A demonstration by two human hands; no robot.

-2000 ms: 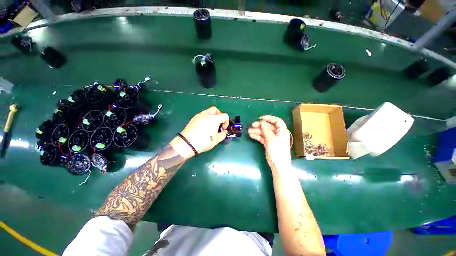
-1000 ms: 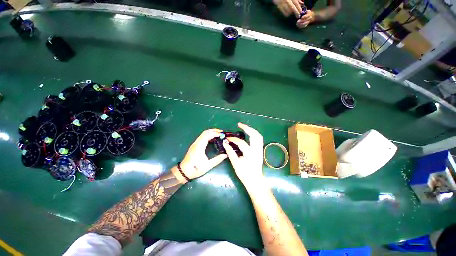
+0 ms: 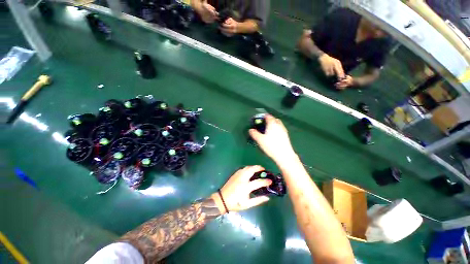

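My left hand point(image 3: 246, 190) is closed around a dark unit with a green dot point(image 3: 274, 184), held low over the green bench. My right hand point(image 3: 273, 135) reaches farther forward, its fingers on another black cylindrical unit point(image 3: 257, 122) that has a green dot on top. A pile of dark units with round rims and green dots point(image 3: 123, 147) lies at the left. Fine detail of both held units is blurred.
The brown carton point(image 3: 350, 209) and white container point(image 3: 396, 220) are at the right, partly behind my right forearm. A hammer point(image 3: 32, 94) lies far left. Black housings point(image 3: 292, 97) stand along the white rail point(image 3: 242, 64). Two people work opposite.
My right hand has left the unit between my hands and moved forward to the unit beyond it. My left hand keeps its unit. The view has turned, and two people opposite now show.
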